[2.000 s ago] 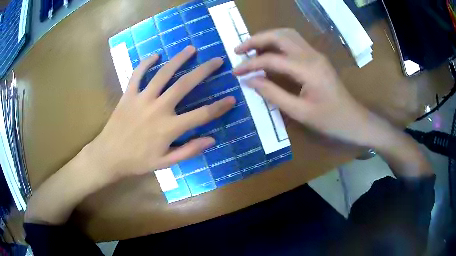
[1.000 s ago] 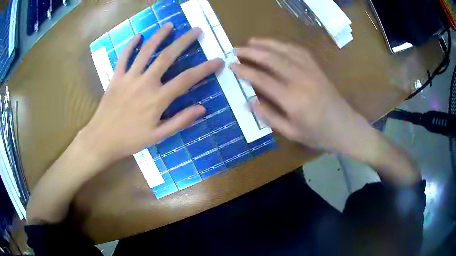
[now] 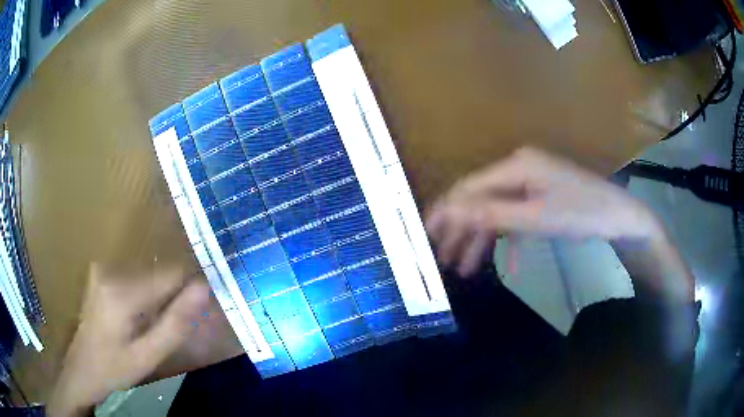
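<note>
A blue solar cell sheet (image 3: 285,187) lies slanted in front of me, its lower end over the bench's near edge. A wide white strip (image 3: 379,179) runs along its right side and a narrower white strip (image 3: 196,220) along its left. Thin dark lines show on both strips. My left hand (image 3: 151,318) is blurred at the sheet's lower left, fingers curled beside the edge. My right hand (image 3: 522,208) is blurred at the right edge, fingers bent. The blur hides whether either hand grips the sheet.
White strips (image 3: 556,24) are stacked at the far right. A dark device (image 3: 669,28) and cables (image 3: 710,183) are beyond them. Silvery and white strips (image 3: 18,277) lie along the left edge. More dark cells (image 3: 57,12) are at the far left. My lap is below the bench edge.
The sheet has shifted towards me and its left white strip is uncovered. My left hand has come off the cells to the lower left. My right hand has moved down and right.
</note>
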